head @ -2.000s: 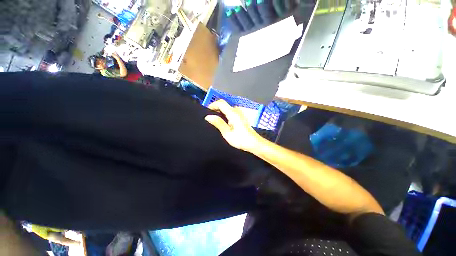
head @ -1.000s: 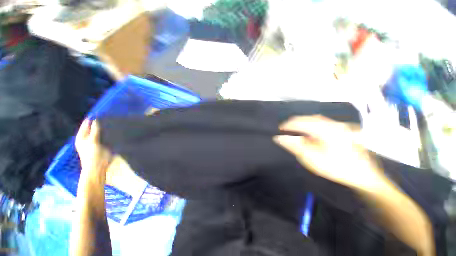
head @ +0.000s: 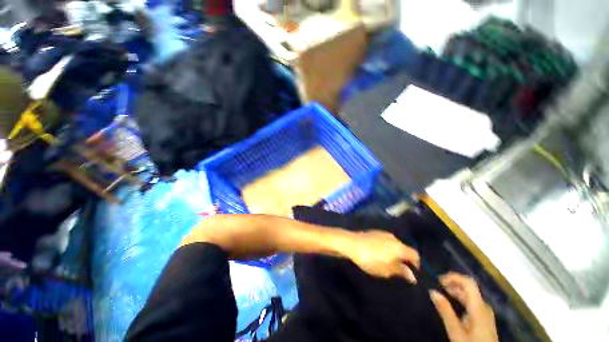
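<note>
A black garment (head: 354, 294) lies in front of me over my lap, beside the blue crate and the table edge. My left hand (head: 380, 255) reaches across from the left and pinches the garment's upper right part. My right hand (head: 465, 308) is at the lower right, close to my left hand, with its thumb and fingers on the dark cloth. The fingertips of both hands nearly meet. The picture is blurred, and the cloth between the fingers is hard to make out.
A blue crate (head: 220, 162) with a cardboard-brown bottom stands ahead. A light-blue plastic surface (head: 150, 234) lies left of it, with a dark cloth heap (head: 207, 100) behind. A white paper sheet (head: 437, 122) lies on a dark surface. The white table's yellowish edge (head: 481, 264) is at right.
The view has turned to the left. The garment, earlier held wide between my hands, is now gathered lower down. My left hand has moved across to the right, close to my right hand.
</note>
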